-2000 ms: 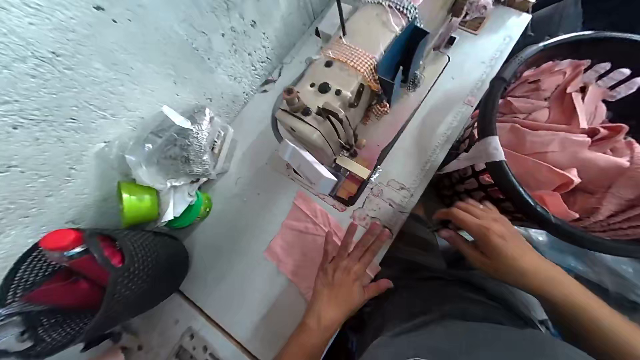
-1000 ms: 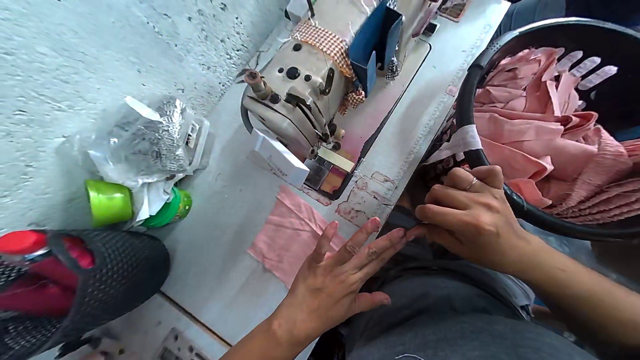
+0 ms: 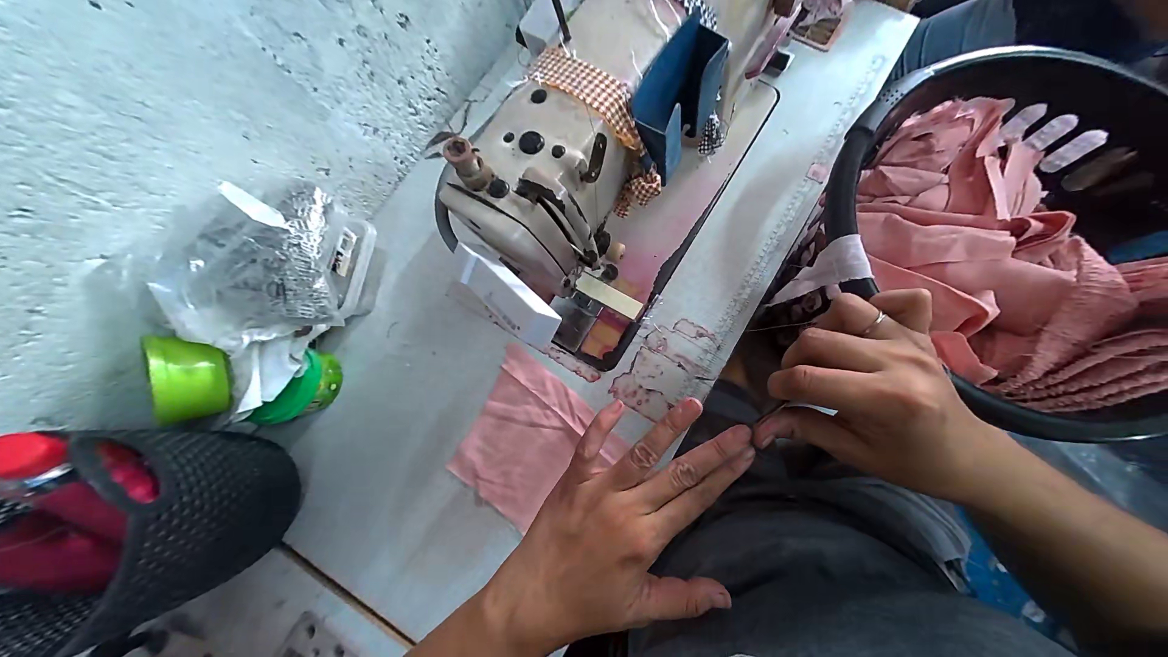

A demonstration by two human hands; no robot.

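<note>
My left hand [image 3: 639, 520] has its fingers spread over the table's near edge, beside a pink fabric piece [image 3: 525, 433] lying flat on the white sewing table [image 3: 365, 493]. The fingertips of my right hand [image 3: 867, 401], which wears a ring, are pinched close to the tips of my left fingers. Something thin and dark shows at that pinch, too small to name. Beyond the fabric stands an industrial sewing machine [image 3: 520, 173] with a checked cloth strip [image 3: 589, 91] tied around it.
A black basket [image 3: 844, 210] of pink fabric [image 3: 967, 246] stands at the right. Along the wall at left are a plastic bag [image 3: 255, 265], a green cup [image 3: 187, 379] and a green round container [image 3: 301, 392]. A dark mesh basket [image 3: 219, 511] with a red-capped bottle [image 3: 32, 456] is at lower left.
My right hand has moved from beside the basket toward my left fingertips and its fingers have closed together. My left hand has shifted off the pink fabric toward the table's edge.
</note>
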